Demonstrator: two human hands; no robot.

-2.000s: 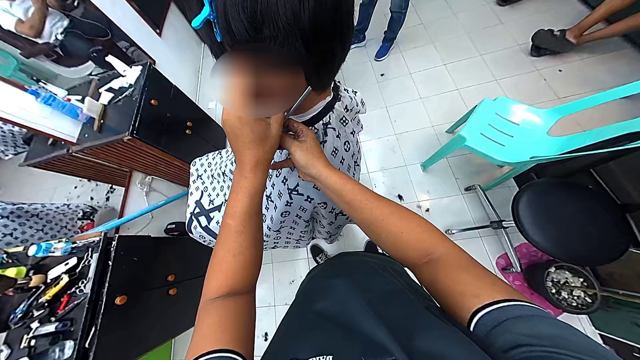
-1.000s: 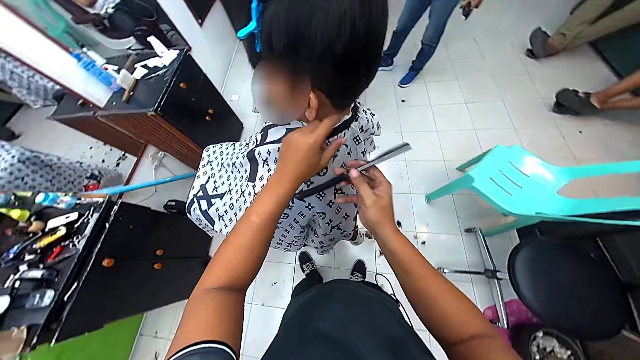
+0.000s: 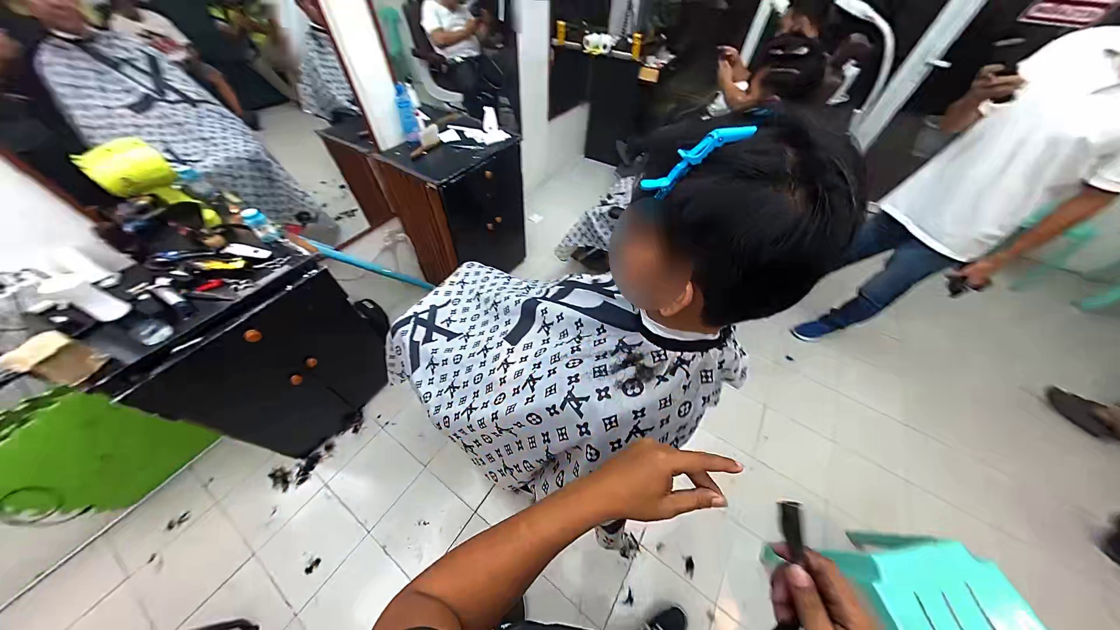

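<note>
My left hand [image 3: 669, 481] hangs in front of the seated person's cape [image 3: 560, 376], fingers spread, with nothing in it. My right hand [image 3: 814, 591], at the lower right, is closed around a dark, narrow tool [image 3: 790, 529], perhaps a razor or comb; its exact kind is unclear. The seated person wears the white cape with a black pattern. A blue hair clip [image 3: 697, 160] holds the dark hair [image 3: 779, 227] at the side of the head. Cut hair lies on the shoulder of the cape.
A black cabinet [image 3: 262, 341] at left bears clippers and other tools. A blue pole [image 3: 367, 265] reaches from it to the cape. A teal plastic chair [image 3: 949, 591] stands at lower right. Another person in a white shirt [image 3: 962, 166] stands at right. Hair clippings [image 3: 302, 468] lie on the tiles.
Both hands have moved away from the person's head and neck and are now apart. The view has swung, showing more of the room. The person in jeans now stands nearer the seated person.
</note>
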